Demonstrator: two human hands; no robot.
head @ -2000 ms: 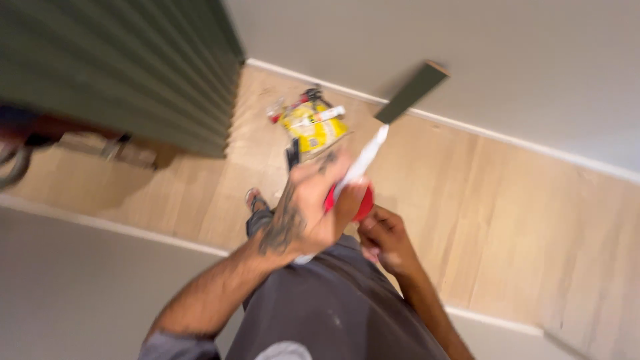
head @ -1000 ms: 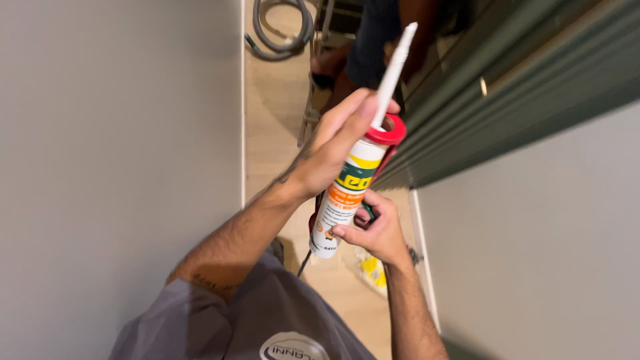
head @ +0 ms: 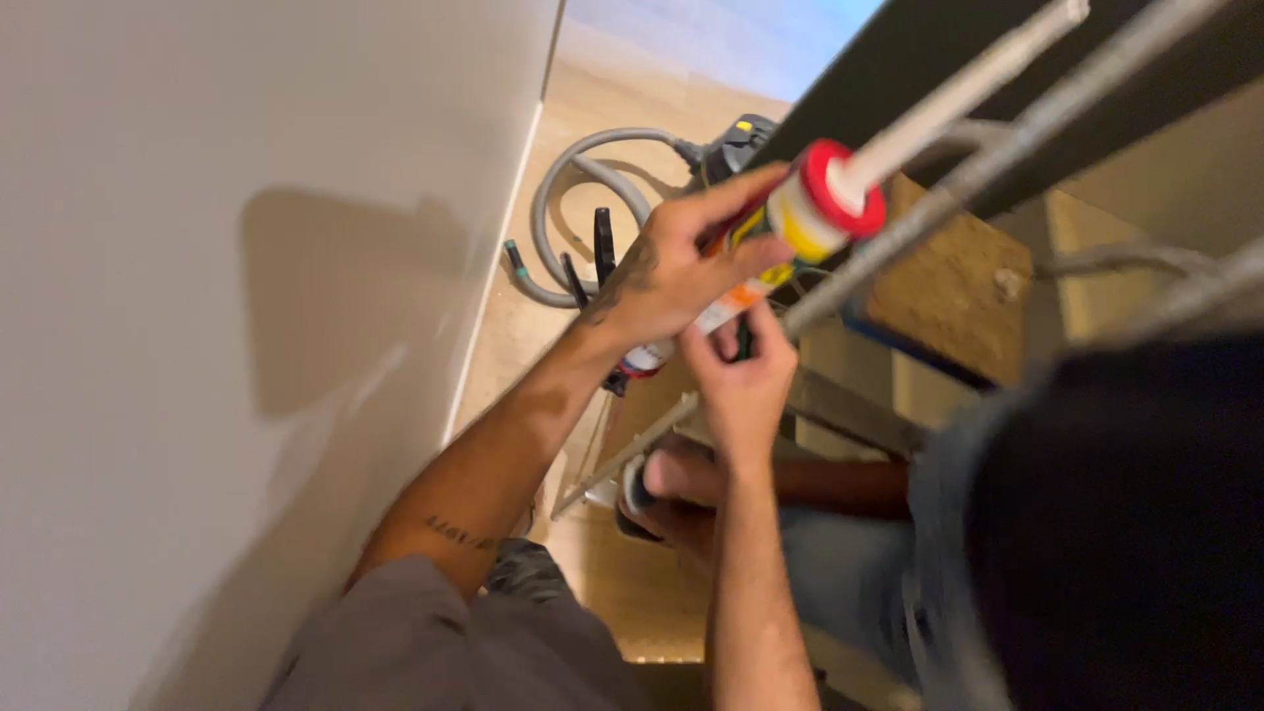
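A caulking gun (head: 640, 367) with a sealant cartridge (head: 802, 222) in it points up and to the right. The cartridge is white, yellow and orange and sits in a red front ring; its long white nozzle (head: 968, 94) reaches the top of the view. My left hand (head: 691, 262) is wrapped around the front half of the cartridge. Lower down, my right hand (head: 739, 365) grips the cartridge from beneath, its fingers partly hidden. The black handle and rod of the gun show behind my left wrist.
On the floor (head: 583, 89) lies a grey vacuum hose (head: 546, 197), joined to a vacuum cleaner (head: 741, 143). A plain wall (head: 296, 296) runs along the left. At the right are a metal ladder (head: 918, 222), a wooden board (head: 953, 286) and another person in jeans (head: 859, 583), close to my right arm.
The view has swung strongly along the passage, and the ladder and the other person are now much closer. Both my hands stay on the cartridge and the gun.
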